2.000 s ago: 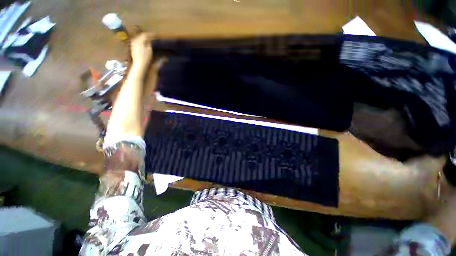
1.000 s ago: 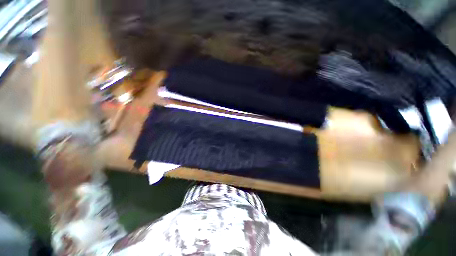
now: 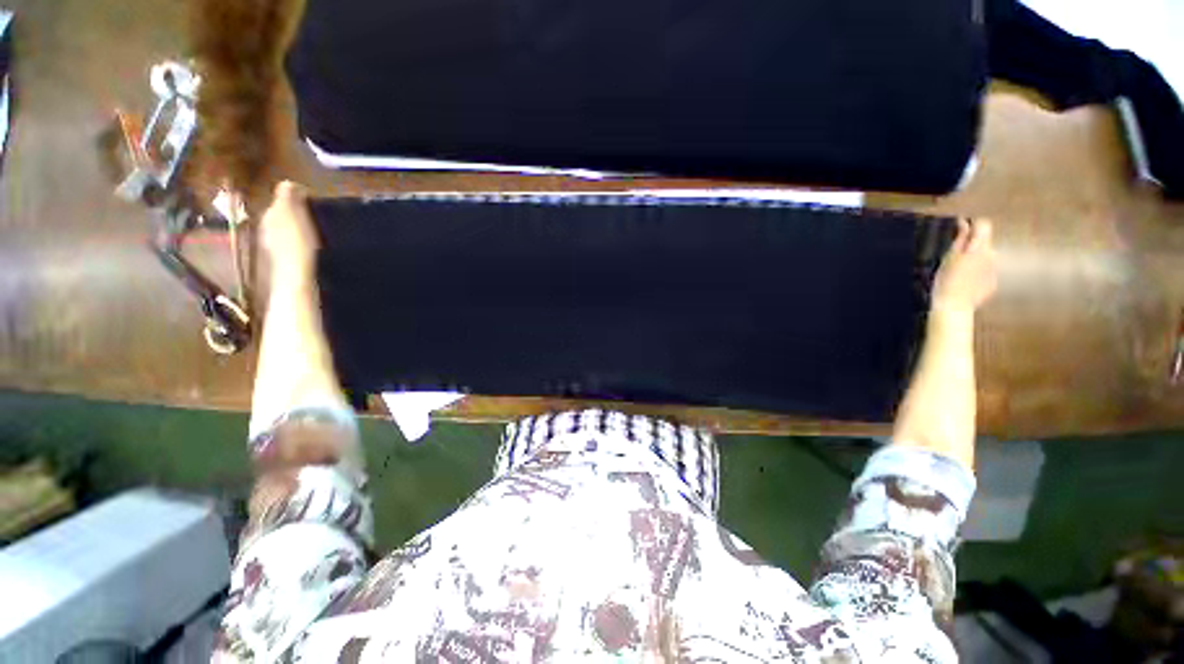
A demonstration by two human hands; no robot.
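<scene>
A black cut panel (image 3: pixel 623 305) lies across the near part of the table, with a white edge along its far side. My left hand (image 3: pixel 288 227) is at its far left corner and my right hand (image 3: pixel 965 263) at its far right corner, both gripping the edge. A white paper corner (image 3: pixel 413 410) sticks out from under its near left edge. A second, larger black panel stack (image 3: pixel 636 84) lies just beyond, with white sheet edges (image 3: pixel 455 166) under it. The fingertips are small and partly blurred.
The brown table (image 3: pixel 1078 298) curves across the view. Metallic tools (image 3: pixel 164 143) and dark-handled shears (image 3: pixel 195 279) lie left of my left hand. Fluffy brown feathers (image 3: pixel 240 91) lie beyond them. More black fabric (image 3: pixel 1084 59) is at the far right. A pale box (image 3: pixel 123 571) stands below left.
Both hands have come to the near panel's far corners. Its patterned top now shows plain black. The large dark fabric that swept across the far side is gone from there, leaving the plain far panel.
</scene>
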